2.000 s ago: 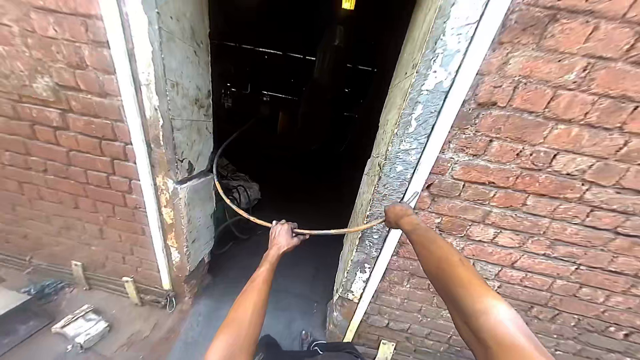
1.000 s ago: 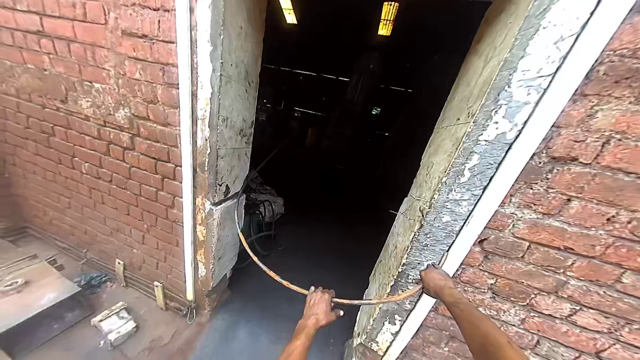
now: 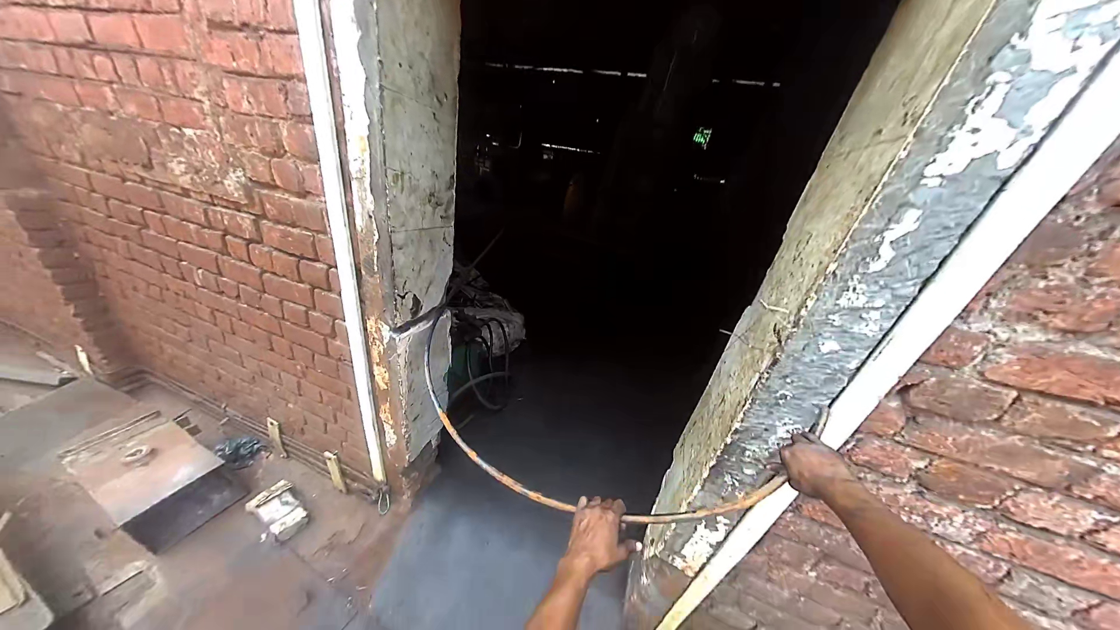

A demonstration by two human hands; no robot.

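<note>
A thin curved metal rod [image 3: 477, 457], rust-orange in places, bows across the lower part of a dark doorway. My left hand [image 3: 598, 534] grips it near the bottom of the curve, fingers over the top. Near its right end my right hand [image 3: 814, 465] is closed around it, beside the peeling right door jamb [image 3: 862, 280] and a white strip [image 3: 949, 306]. The rod's far end rises at the left jamb [image 3: 418, 175], where a short dark bar [image 3: 420, 322] crosses the jamb; whether the two are joined I cannot tell.
Brick walls [image 3: 201, 219] flank the doorway. Cables and a bundle [image 3: 490, 328] lie just inside on the left. Outside on the ground are flat boards [image 3: 144, 468], a pale block [image 3: 278, 510], and small wooden stakes [image 3: 335, 471] along the wall. A grey floor [image 3: 490, 542] leads inside.
The view has swung left, showing more of the left wall and ground. Both hands stay on the rod, which still bows across the doorway.
</note>
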